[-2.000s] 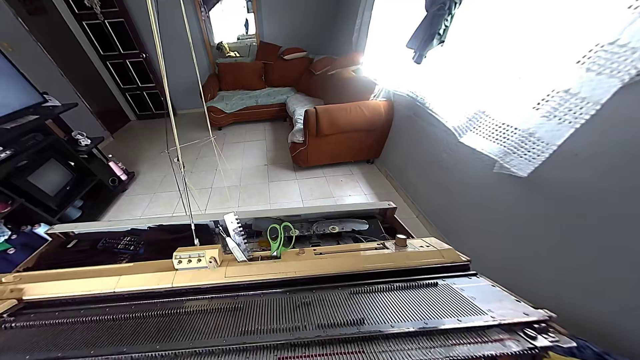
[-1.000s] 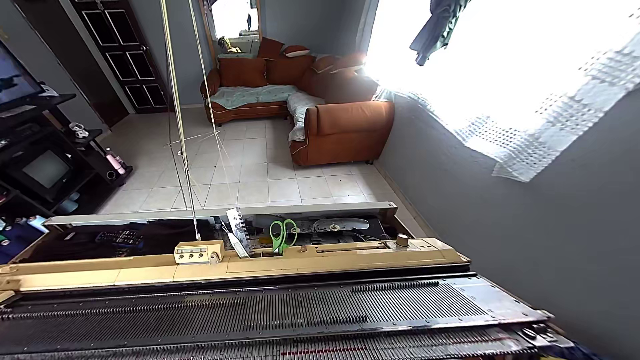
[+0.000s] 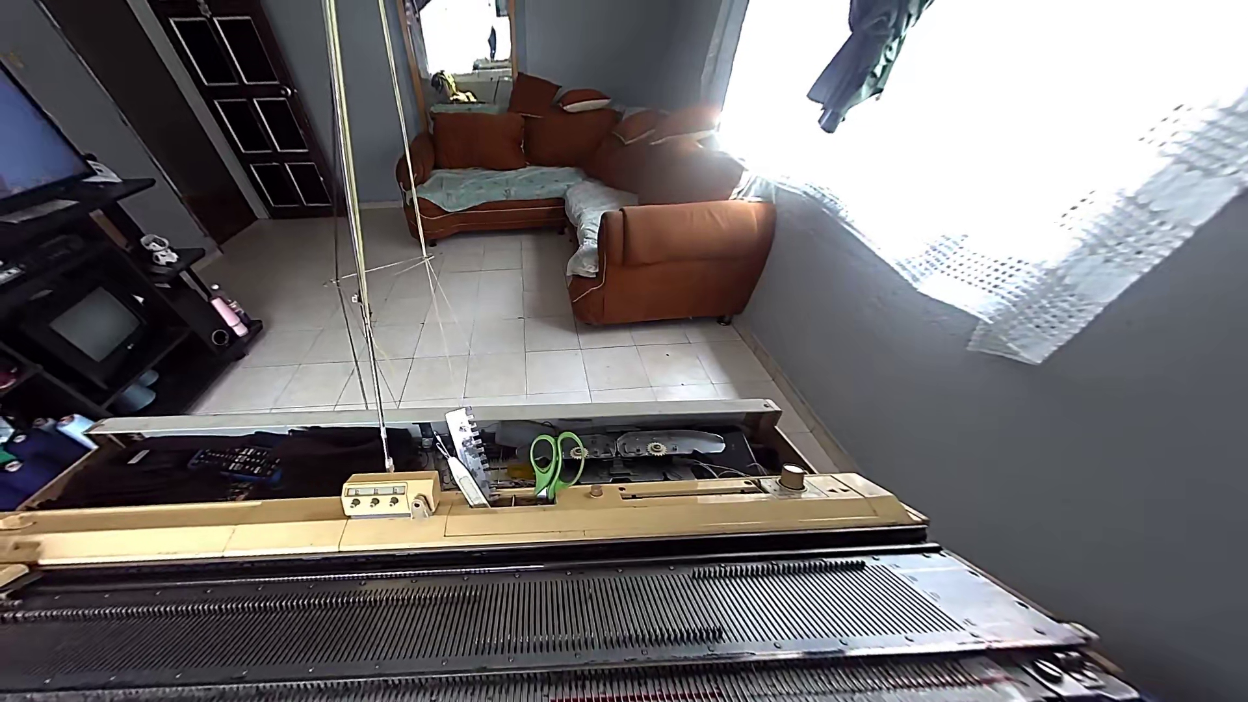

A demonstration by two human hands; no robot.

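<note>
Neither of my hands shows in the head view. A knitting machine's metal needle bed (image 3: 546, 614) spans the bottom, with rows of needles across it. Behind it runs the cream plastic rear cover (image 3: 624, 522), bearing a small row counter (image 3: 390, 495) and a round knob (image 3: 792, 477). Green-handled scissors (image 3: 557, 463) stand upright in the cover's slot, beside a white toothed needle pusher (image 3: 468, 444) and a white-handled tool (image 3: 466, 480). Strands of yarn (image 3: 357, 244) run down toward the cover near the row counter.
Behind the machine, an open trough (image 3: 292, 419) holds dark cloth and a remote control (image 3: 237, 462). An orange sofa (image 3: 682, 258) stands beyond on the tiled floor. A black television stand (image 3: 175, 366) is at left. A grey wall and a white curtain (image 3: 1033, 312) border the right.
</note>
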